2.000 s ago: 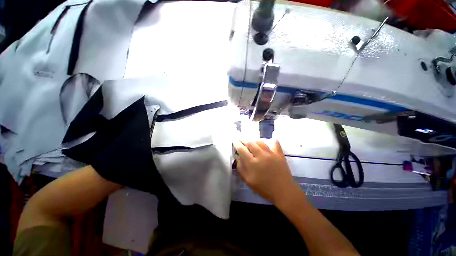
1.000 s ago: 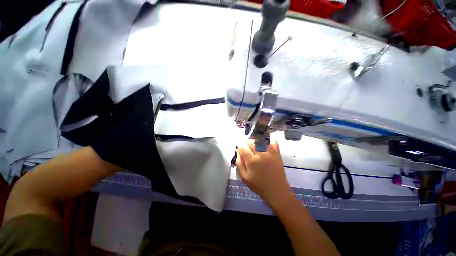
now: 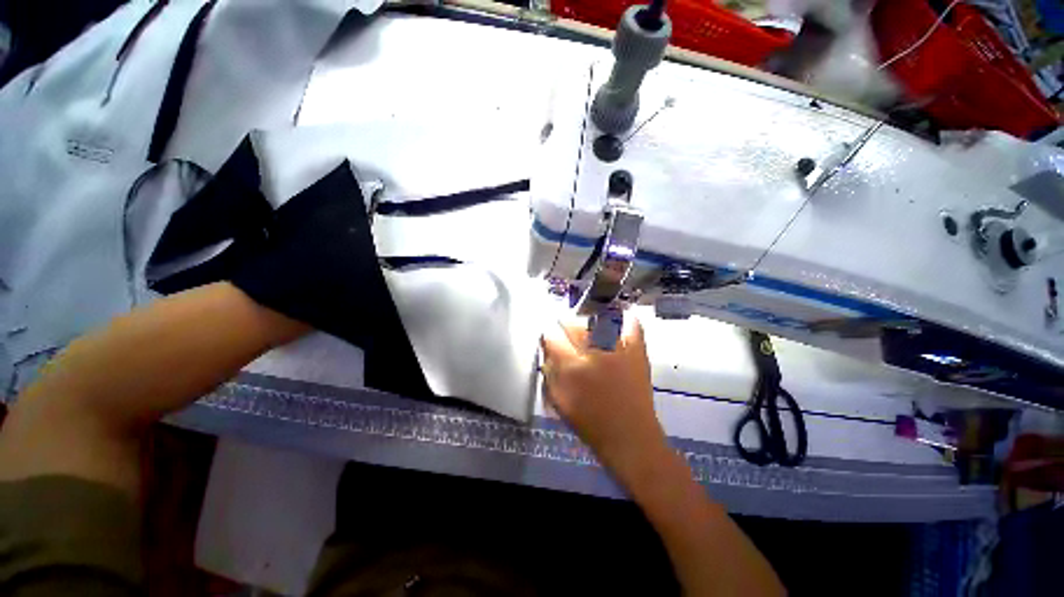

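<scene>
A garment panel (image 3: 467, 332), pale with narrow black strips and a folded-over black part, lies on the table left of the needle area. Its right edge is by the presser foot (image 3: 606, 328) of the white sewing machine (image 3: 747, 175). My right hand (image 3: 597, 379) is at the presser foot, fingers bent down at the panel's right edge; the fingertips are partly hidden in glare and behind the foot. My left forearm reaches under the black folded part, and my left hand is hidden beneath the cloth.
Black-handled scissors (image 3: 770, 422) lie right of my right hand, under the machine arm. Stacked pale panels (image 3: 82, 175) with black strips lie at the left. Red baskets (image 3: 974, 70) stand behind the machine. A small purple-pink item (image 3: 907, 427) is at the far right. A ruler scale runs along the front edge.
The panel's lower part has shifted up, away from the table's front edge, and its lower black strip shows shorter. My left forearm has moved up. The camera view has shifted slightly.
</scene>
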